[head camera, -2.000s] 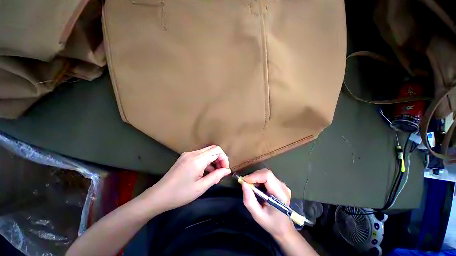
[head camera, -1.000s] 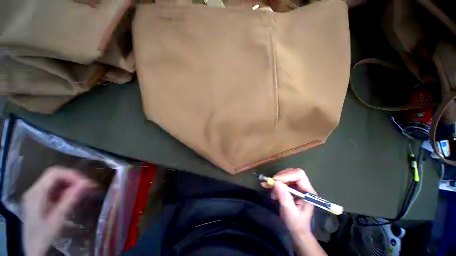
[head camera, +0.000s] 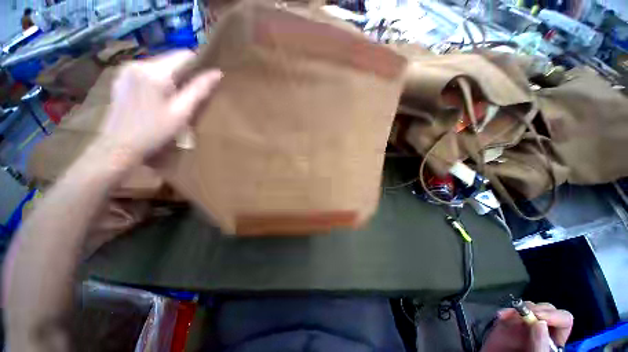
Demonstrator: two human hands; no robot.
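My left hand [head camera: 162, 103], blurred, is at the upper left side of the tan tote bag [head camera: 296, 144] with its thumb over the panel; its fingers are partly hidden, and the bag's side appears held there. The bag is raised over the table, blurred, with reddish-brown bands along its top and bottom edges. My right hand [head camera: 534, 326] is at the lower right, beyond the table's corner, closed around the thread burner pen [head camera: 525, 311]. The pen's metal tip points up and left, away from the bag. Its rear end is cut off by the picture's edge.
Dark green table [head camera: 303, 265] in front of me. Heaped tan bags [head camera: 585, 130] with loose handles lie right, more bags [head camera: 76, 158] left. A red can [head camera: 441, 184] and a black cable with a yellow part [head camera: 458, 229] are on the right. A plastic-lined bin [head camera: 148, 320] is below left.
My left hand has moved from over the bin to the bag's upper left. The bag has been lifted and turned. My right hand has moved right and down with the pen. The view has tilted up.
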